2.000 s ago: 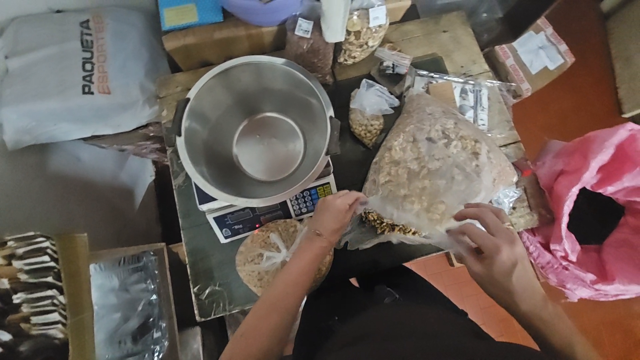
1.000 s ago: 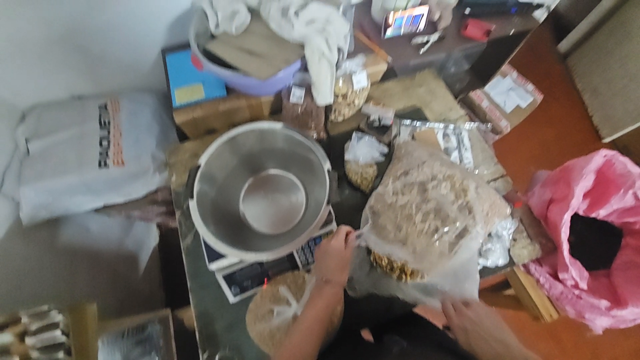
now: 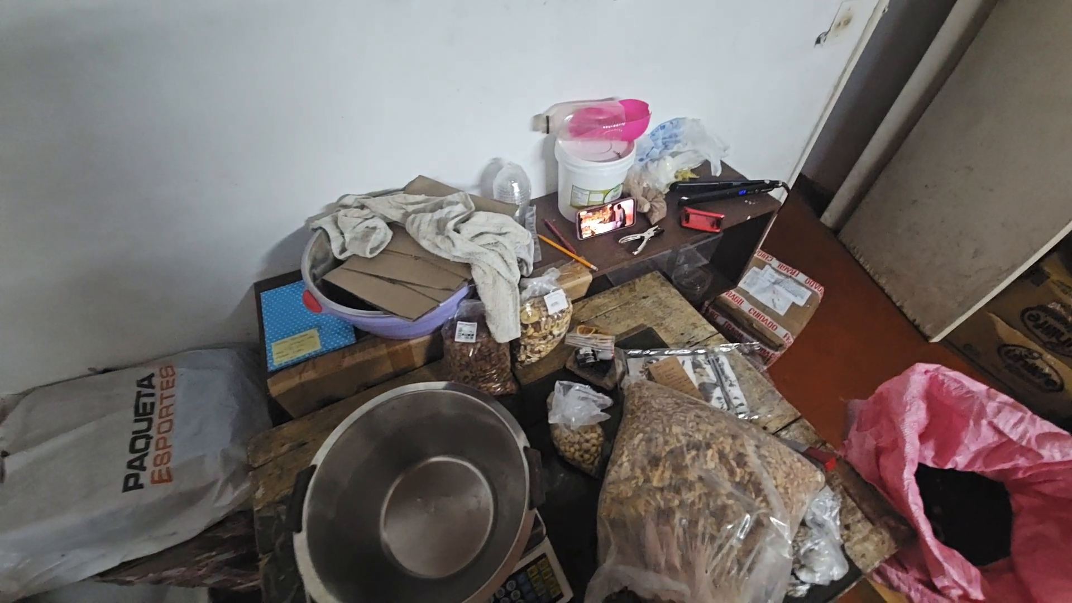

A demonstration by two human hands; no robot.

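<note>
Neither my left hand nor my right hand shows in the view of now. A large clear plastic bag of brown flaky dry food (image 3: 695,477) lies on the wooden table, its lower end cut off by the frame's bottom edge. To its left a steel pot (image 3: 435,511) with dark handles rests on a digital scale (image 3: 536,578), and the pot looks bare inside. Between the two sits a small knotted bag of round pale pieces (image 3: 578,435). Behind the pot stand a bag of reddish-brown bits (image 3: 479,356) and a labelled bag of mixed pieces (image 3: 543,322).
A purple basin (image 3: 394,322) holds cardboard and a cloth (image 3: 490,251). On the dark shelf are a white bucket (image 3: 590,180), a propped phone (image 3: 606,219), a hole punch (image 3: 641,240) and a pencil (image 3: 568,252). A pink sack (image 3: 980,410) is at right, a grey bag (image 3: 75,452) at left.
The view has tilted up toward the wall and shelf. Both hands, earlier at the mouth of the large bag, are out of the frame.
</note>
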